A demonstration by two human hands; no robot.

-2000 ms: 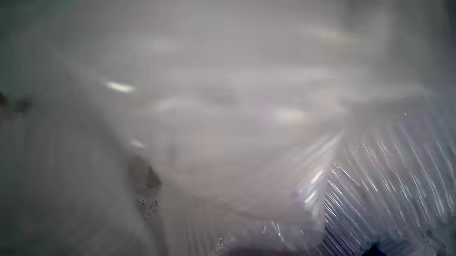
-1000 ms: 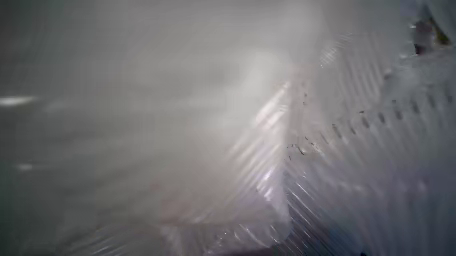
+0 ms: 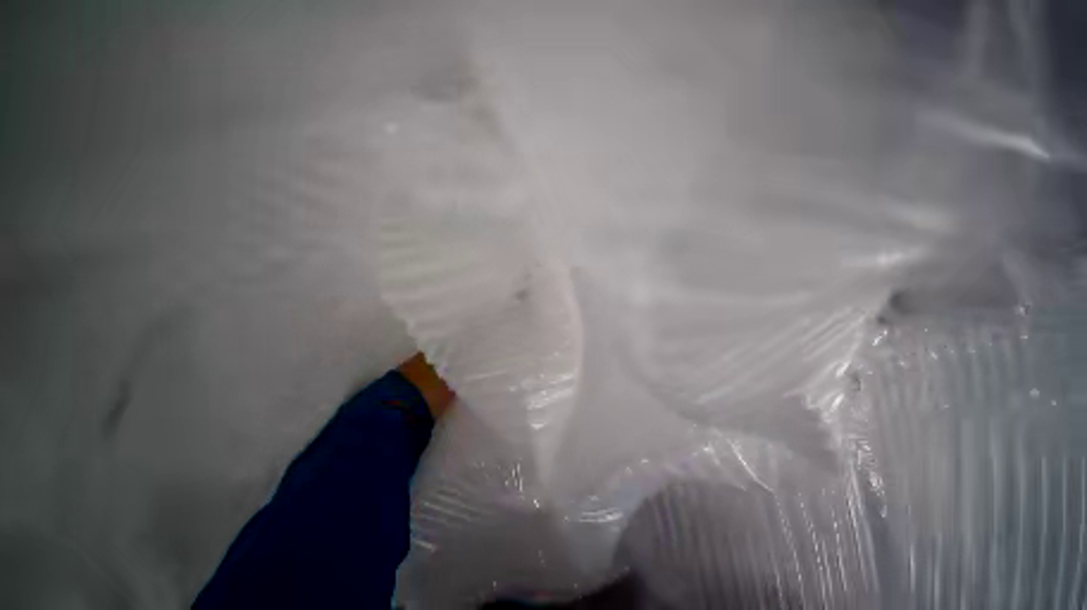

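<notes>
Translucent white ribbed air-column bags (image 3: 977,453) fill nearly the whole head view, very close to the camera and partly blurred. One ribbed piece (image 3: 477,298) hangs near the middle. My left arm, in a dark blue sleeve, reaches up from the bottom left. Only a strip of the wrist of my left hand (image 3: 429,385) shows; the hand itself is hidden behind the ribbed plastic, so its grip cannot be told. My right hand is not visible.
Smoother, cloudy plastic (image 3: 715,155) covers the upper part of the view. A dark shape shows at the bottom edge, too unclear to name. Floor and surroundings are hidden by the plastic.
The blue sleeve and wrist have come into view at the lower left. The plastic has shifted and folded differently, with a ribbed piece now near the middle.
</notes>
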